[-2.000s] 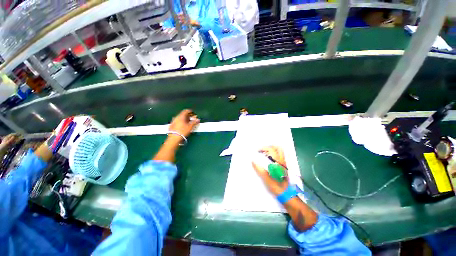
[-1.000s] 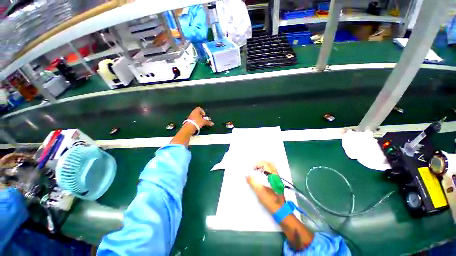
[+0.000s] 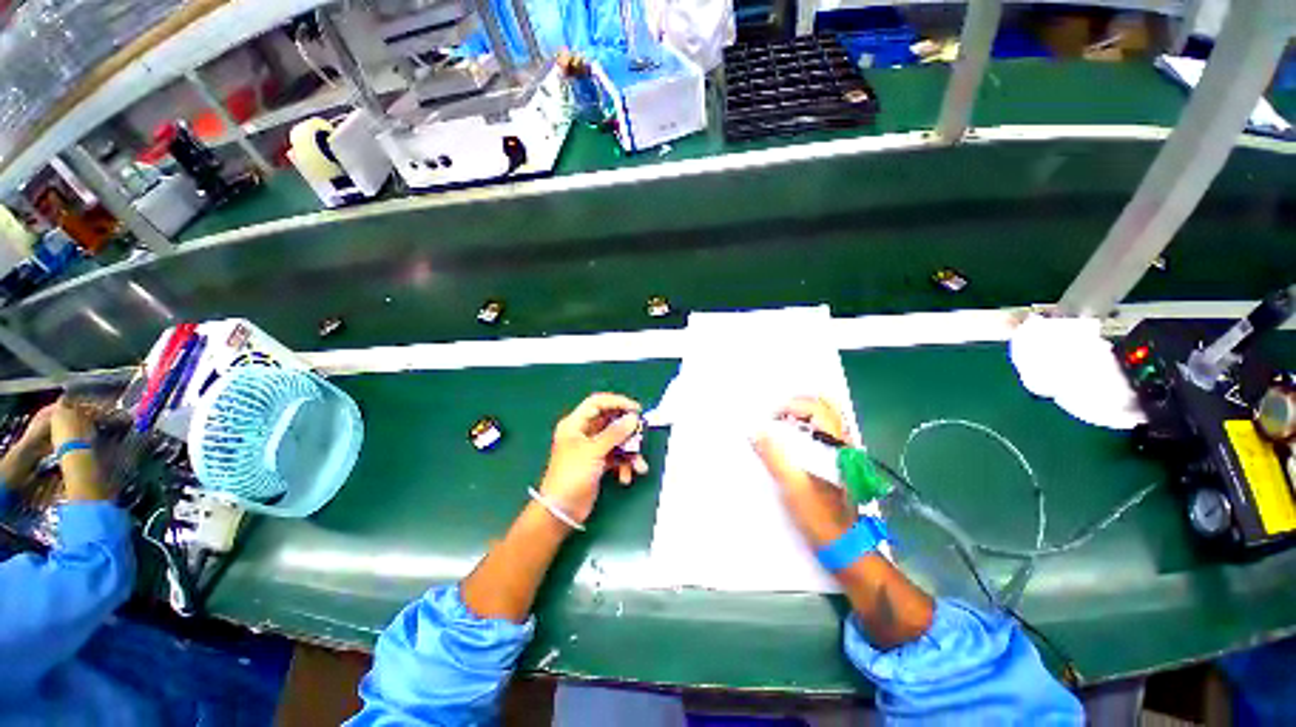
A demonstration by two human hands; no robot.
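Note:
My left hand [image 3: 594,457], with a pale bracelet, holds a small electronic unit [image 3: 627,430] in its fingertips, just left of the white paper sheets [image 3: 739,497]. The fingers partly hide the unit. My right hand [image 3: 810,462], with a blue wrist strap [image 3: 853,543], is over the paper and holds the dispensing syringe. The syringe's green adapter [image 3: 861,476] shows behind the fingers; its tip is too small to make out. Another small unit [image 3: 486,433] lies on the green bench, left of my left hand.
The green conveyor belt [image 3: 569,263] carries several spaced units beyond a pale rail. A light blue fan [image 3: 277,440] stands left, beside another person's hands and sleeve. A clear hose [image 3: 1042,490] loops right of the paper. A black controller [image 3: 1187,426] and white cloth [image 3: 1073,372] are at the right.
My left hand has come back from the belt towards the paper and now holds a unit. A unit now shows on the bench to its left. My right hand still holds the syringe.

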